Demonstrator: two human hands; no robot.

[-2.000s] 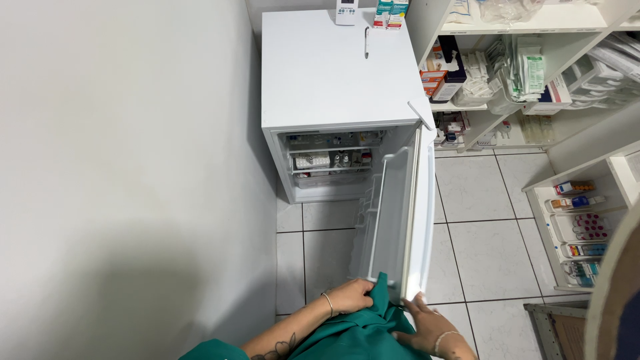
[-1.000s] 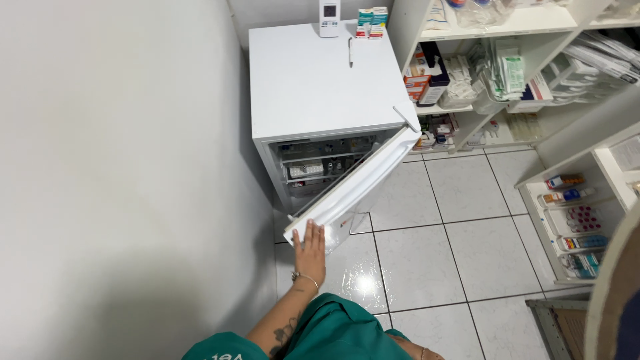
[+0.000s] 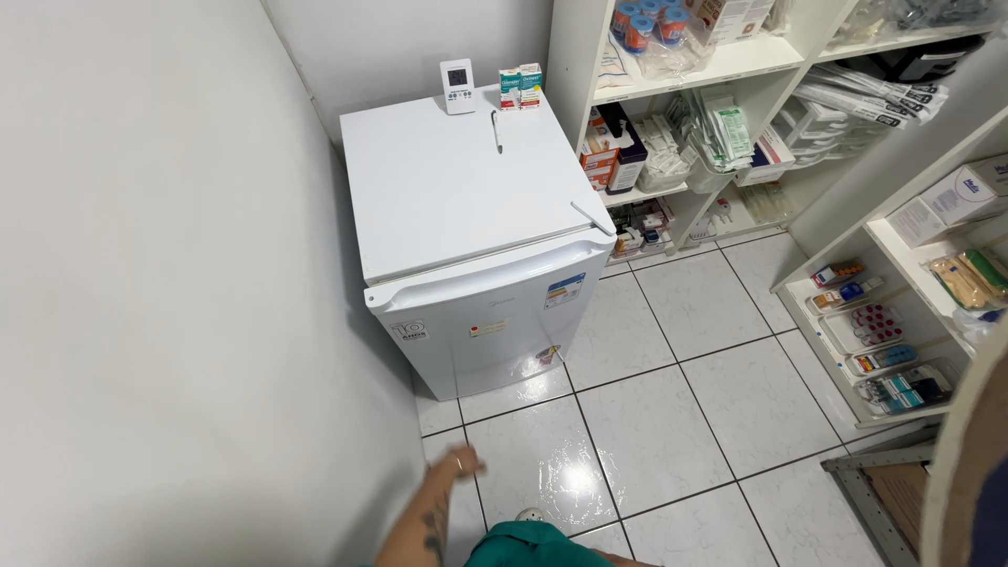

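A small white refrigerator (image 3: 480,323) stands against the wall with its door closed. On its top are a white digital thermometer (image 3: 457,87), two small medicine cartons (image 3: 520,88) and a pen (image 3: 497,131). My left hand (image 3: 465,462), blurred and wearing a thin bracelet, hangs below the refrigerator over the floor, touching nothing; its fingers are too blurred to read. Of my right arm only a sliver shows at the bottom edge, and the hand is out of view.
White shelves (image 3: 568,94) with boxes, packets and bins stand right of the refrigerator. A lower shelf unit (image 3: 811,346) holds trays of medical supplies. A metal-framed piece (image 3: 846,480) is at the lower right, and the left wall (image 3: 197,276) runs alongside.
The refrigerator door, open two seconds ago and partly closed one second ago, is now closed. My left hand has come off the door and moved back toward my body. My right hand has left the view.
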